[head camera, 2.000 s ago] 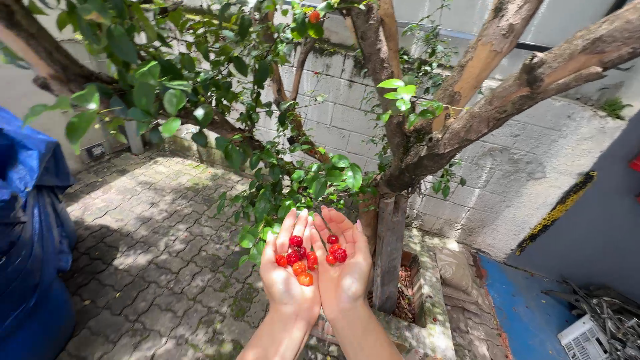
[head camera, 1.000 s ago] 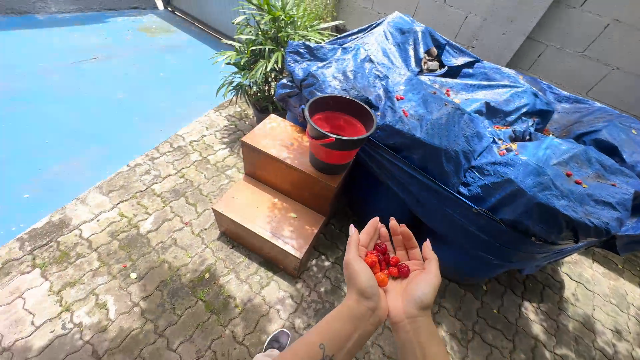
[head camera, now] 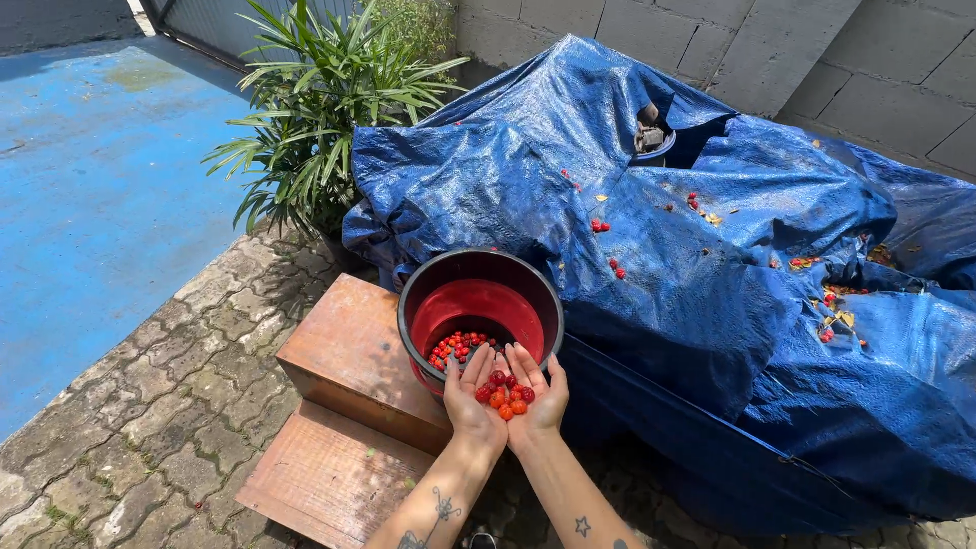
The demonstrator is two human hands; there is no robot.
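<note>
My left hand [head camera: 474, 404] and my right hand [head camera: 540, 406] are cupped together, palms up, holding several ribbed red and orange berries [head camera: 505, 393]. Their fingertips reach over the near rim of a black and red bucket [head camera: 555, 305]. Inside, more small red and orange berries [head camera: 450, 349] lie on the bottom; my fingers hide part of them. The bucket stands on the top level of a two-step wooden stool [head camera: 343, 335].
A blue tarpaulin [head camera: 686, 320] with fallen berries and leaves covers a large heap on the right. Behind the stool stands a potted palm [head camera: 328, 130]. Paving stones [head camera: 152, 427] and a blue-painted floor [head camera: 114, 191] lie at left; a block wall [head camera: 900, 99] runs behind.
The view has swung from the tree with red fruit to the bucket and tarpaulin. My cupped hands, still full of berries, have come from beside the bucket to its near rim.
</note>
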